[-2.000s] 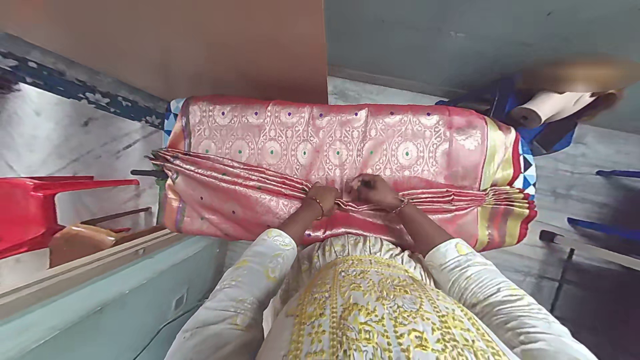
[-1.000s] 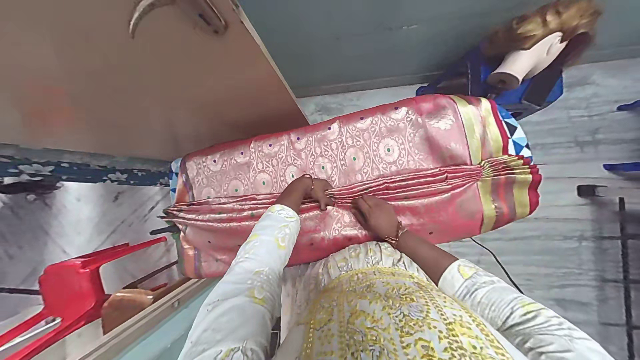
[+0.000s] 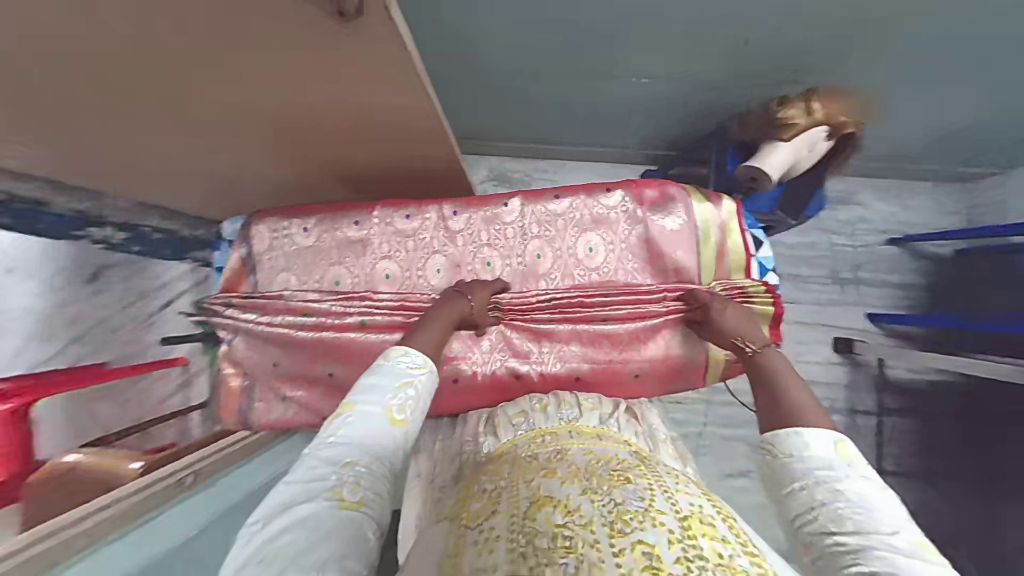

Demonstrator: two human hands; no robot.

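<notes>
A pink and red brocade sari (image 3: 480, 240) with a woven metallic pattern lies spread over a long board, whose blue and white patterned cover shows at the right end. Narrow pleats (image 3: 592, 302) run lengthwise across the fabric. Around the pleats near the middle, my left hand (image 3: 478, 306) is closed, fingers over their upper side. My right hand (image 3: 716, 316) grips the same pleats farther right, close to the yellow-green and red border (image 3: 724, 240). The fingertips of the right hand are partly hidden in the folds.
Beyond the board's right end, a mannequin head (image 3: 788, 160) with brown hair lies by blue objects. A red plastic chair (image 3: 48, 400) is at left. A brown panel (image 3: 240, 96) stands behind the board. Blue bars (image 3: 952, 322) and a pale metal bar (image 3: 936, 360) are at right.
My right hand has moved right along the pleats, from beside my left hand to near the border. The hands are now far apart. The view has turned somewhat.
</notes>
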